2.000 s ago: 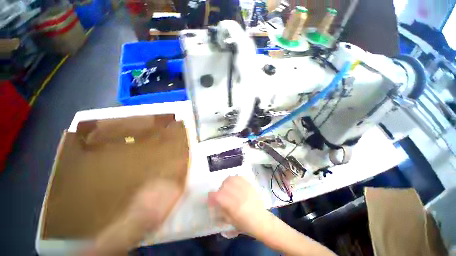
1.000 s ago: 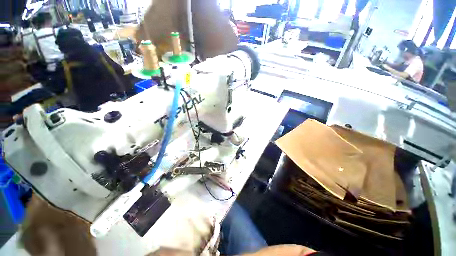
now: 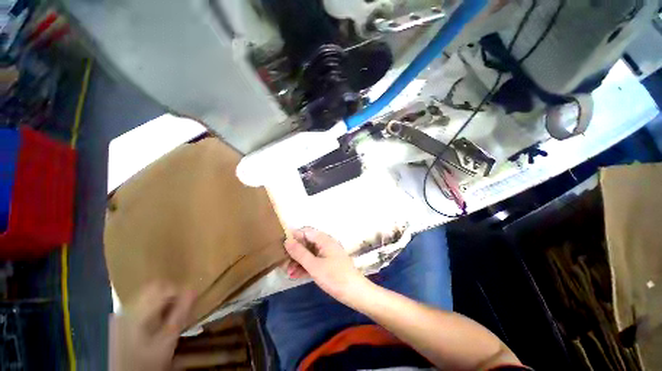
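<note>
A brown panel (image 3: 196, 210) lies on the white table left of the sewing machine's needle area, with a fold or second edge along its lower right. My right hand (image 3: 319, 262) pinches the panel's right edge between thumb and fingers. My left hand (image 3: 163, 311) is blurred over the panel's lower left; its grip cannot be made out. The white bar (image 3: 290, 153) and the dark presser foot area (image 3: 330, 109) stand above and right of the panel. A dark plate (image 3: 332, 172) sits in the white machine bed.
A blue tube (image 3: 417, 65) slants across the machine head. Pink-red-handled snips (image 3: 455, 190) and a black cord lie right of the bed. More brown panels (image 3: 633, 246) are piled at far right. A box (image 3: 218, 344) holds brown pieces below the table. A red bin (image 3: 42, 196) stands at left.
The view has swung from the panel stack at right back down to the table and moved closer. My right hand now holds the panel's edge; my left hand is over its lower left.
</note>
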